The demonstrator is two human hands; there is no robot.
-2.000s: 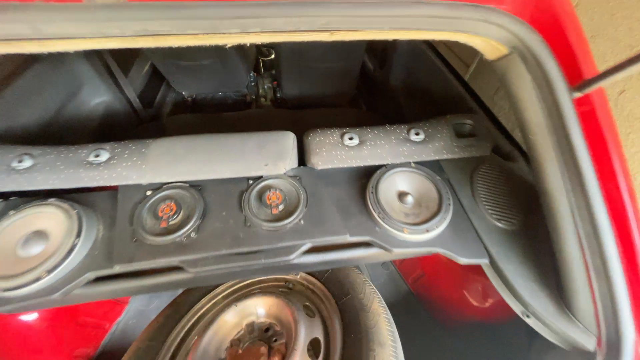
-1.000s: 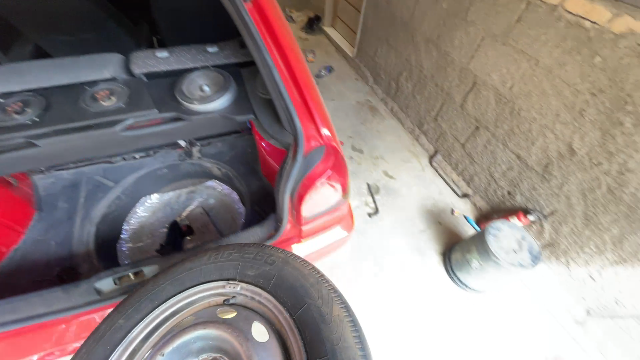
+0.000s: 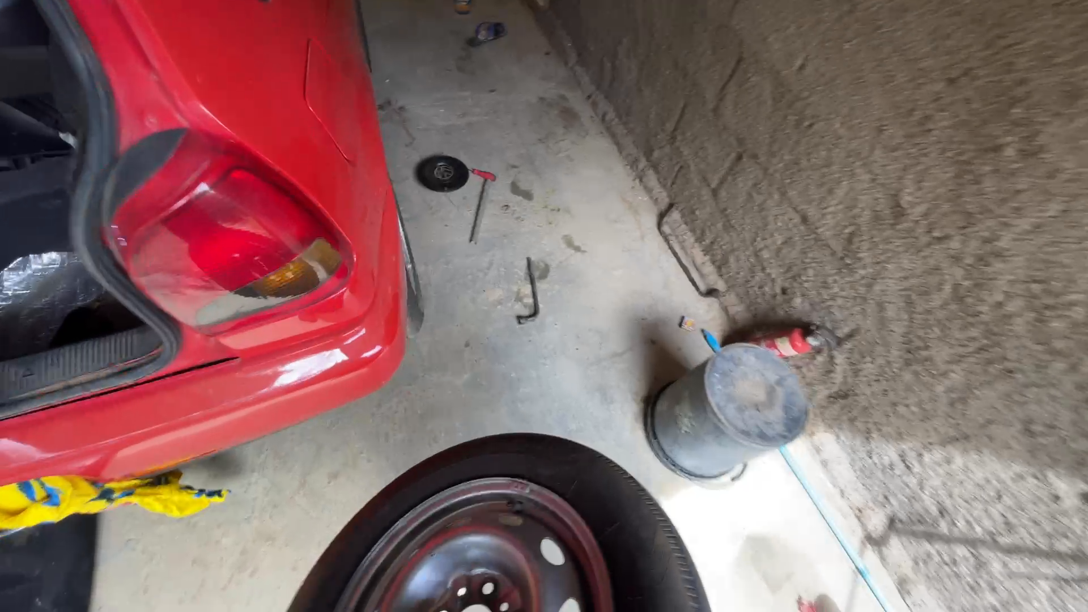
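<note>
Neither of my hands shows in the head view, so what they hold or touch cannot be seen. At the bottom centre is a spare wheel, a black tyre (image 3: 544, 463) on a steel rim (image 3: 450, 557); its lower part is cut off by the frame edge. Left of it stands the rear corner of a red car (image 3: 340, 365) with its tail light (image 3: 238, 246). The car's boot is open, and silvery lining (image 3: 38, 276) shows inside. On the concrete floor beside the car lie an L-shaped wheel wrench (image 3: 533, 293), a red-handled tool (image 3: 480, 204) and a round black wheel cap (image 3: 443, 172).
An upturned grey bucket (image 3: 756, 395) stands right of the tyre, with a red cylinder (image 3: 786, 342) behind it. A bent metal rod (image 3: 684, 255) lies along the rough wall (image 3: 918, 212). A yellow and blue cloth (image 3: 102, 497) hangs under the bumper. A light-blue hose (image 3: 833, 523) crosses the floor.
The view has swung right, from the open boot to the floor beside the car. The wheel, in front of the boot a second ago, is now clear of the bumper, over the floor.
</note>
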